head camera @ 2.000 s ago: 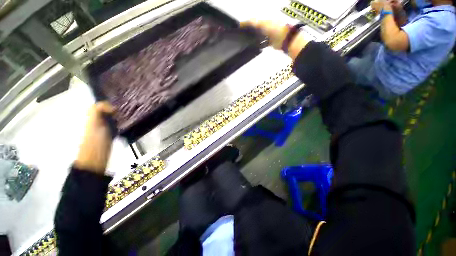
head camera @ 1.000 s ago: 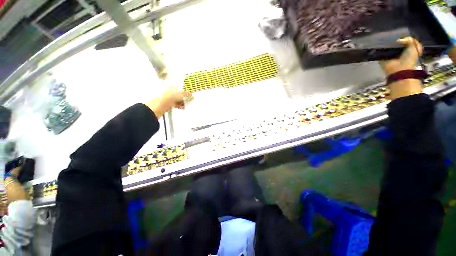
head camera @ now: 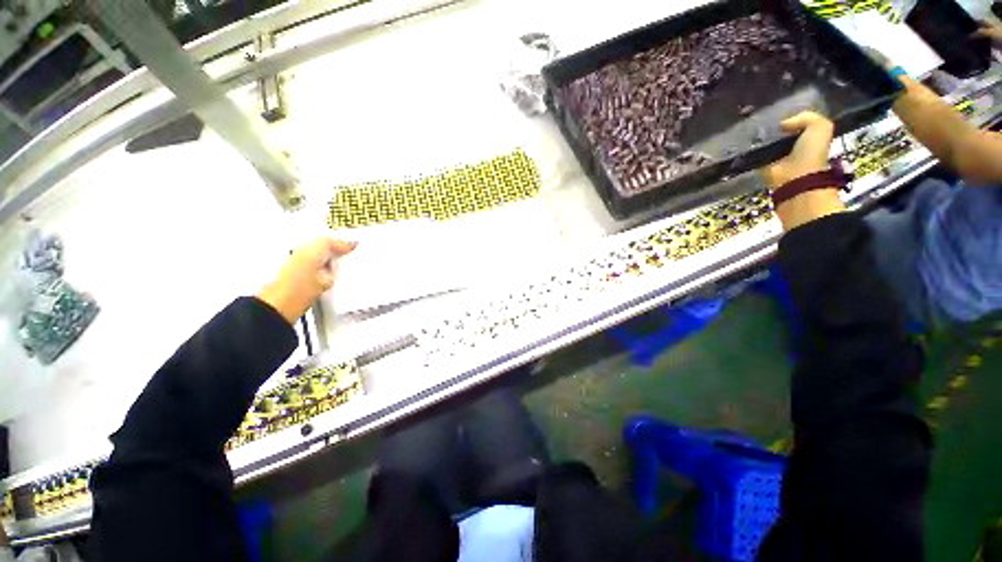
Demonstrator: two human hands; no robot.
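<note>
A black tray heaped with dark purple-brown capacitors lies at the upper right, capacitors mostly on its left side. My right hand grips the tray's near rim. My left hand pinches the left edge of a flat white sheet on the bench. Tight rows of yellow-and-black components stand along the sheet's far part. Circuit board panels lie end to end in the front rail.
Crumpled clear bags lie at the far left and beyond the tray. A neighbour's arm reaches to the tray's right edge. A metal post stands at the upper left. Blue stools are below the bench.
Since two seconds ago, the tray has moved right, uncovering the yellow rows, and my left hand has left it for the sheet. Since one second ago, the view has shifted right.
</note>
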